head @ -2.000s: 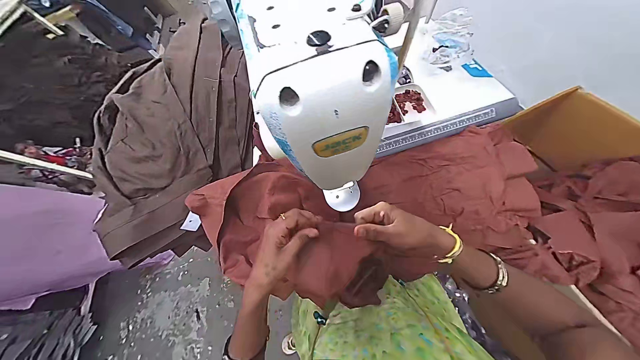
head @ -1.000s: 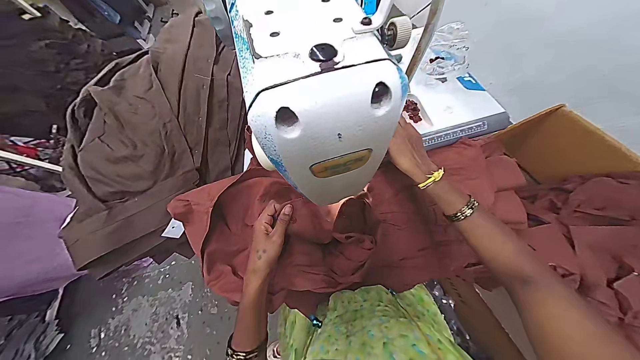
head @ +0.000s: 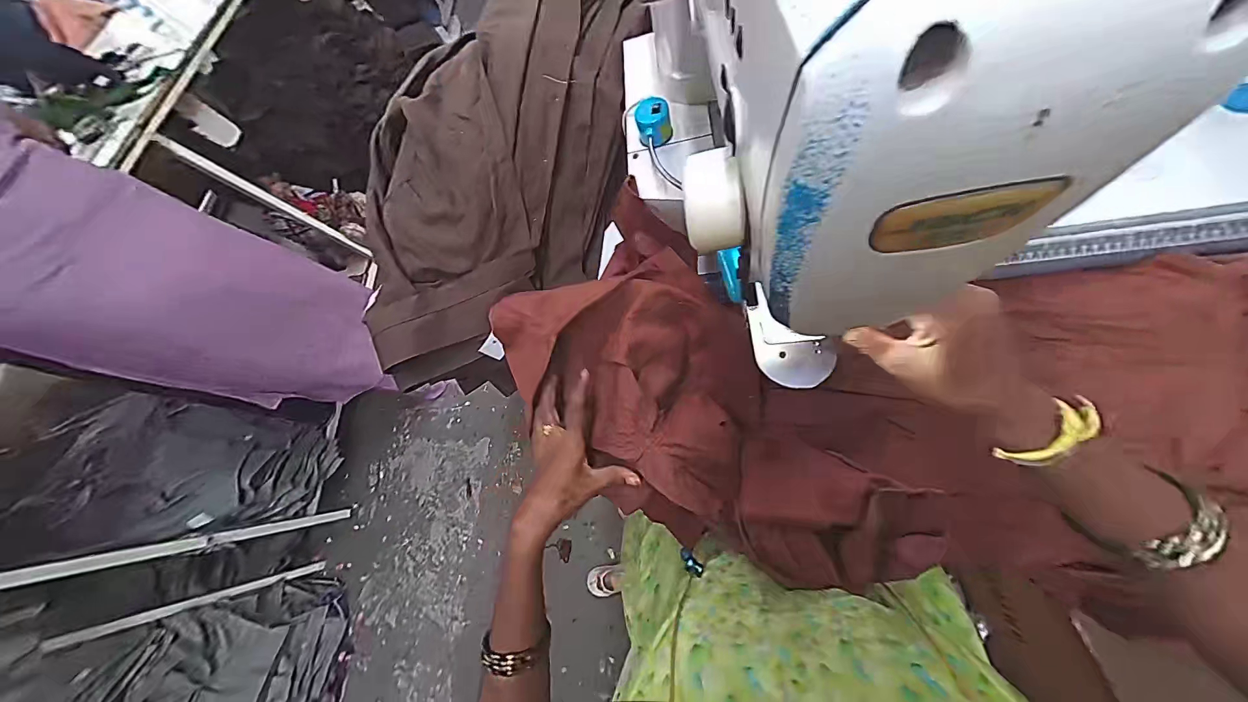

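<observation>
Rust-brown fabric lies bunched under and in front of the white head of a Jack sewing machine. My left hand rests on the left edge of this fabric, fingers spread and thumb apart, with the cloth under the fingers. Just right of the machine's white needle guard is my right hand, blurred, over the cloth; whether it grips anything cannot be made out. The needle and presser foot are hidden behind the machine head.
Folded dark brown fabric is piled left of the machine. Purple cloth and stacks of dark grey cloth lie farther left, near pale metal bars. Grey floor shows between them and my lap.
Two seconds ago both my hands were together at the cloth's front edge; now they are apart. My right hand has come down from beside the machine head to the needle guard. The view has shifted left.
</observation>
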